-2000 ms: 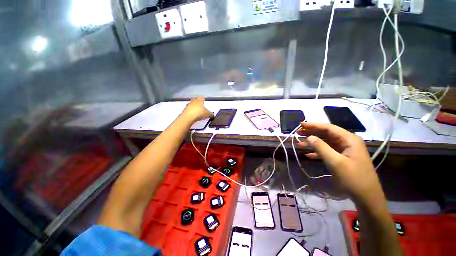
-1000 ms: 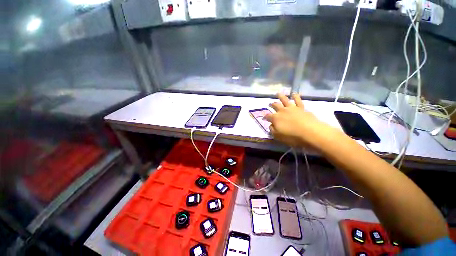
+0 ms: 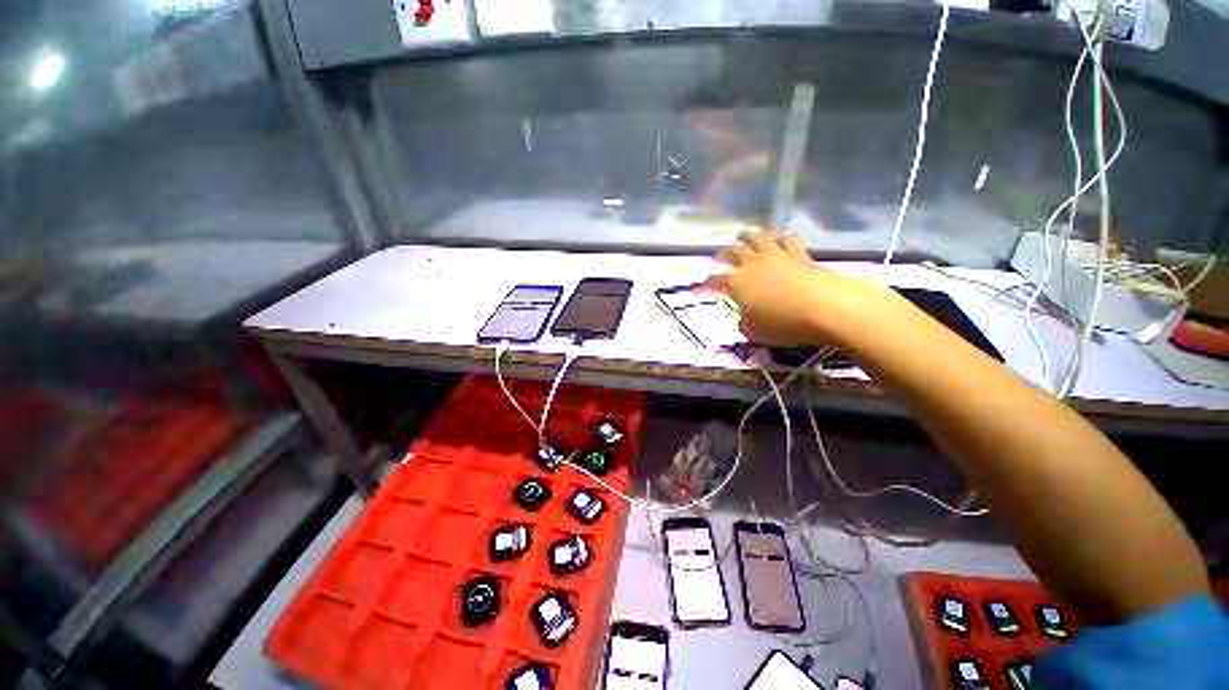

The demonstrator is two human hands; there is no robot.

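My right hand (image 3: 779,290) reaches in from the right over the raised shelf. A finger is at the top of a lit white smartphone (image 3: 702,316); the hand seems to hold nothing and covers part of that phone. Left of it lie a dark-screened phone (image 3: 592,309) and a phone with a pale lit screen (image 3: 522,314), both with white cables plugged in. A black phone (image 3: 946,318) lies to the right, partly behind my forearm. Another dark phone under my hand is mostly hidden. My left hand is out of the picture.
Below the shelf, a red tray (image 3: 391,539) holds several smartwatches (image 3: 554,617) on its right side. Several phones (image 3: 696,573) lie beside it. Another red tray (image 3: 930,600) with watches is at lower right. White cables (image 3: 805,431) hang over the shelf edge.
My left hand has left the left-end phone and the picture. My right hand has moved left from the fourth phone to the third. The third phone's screen has turned from pinkish to white.
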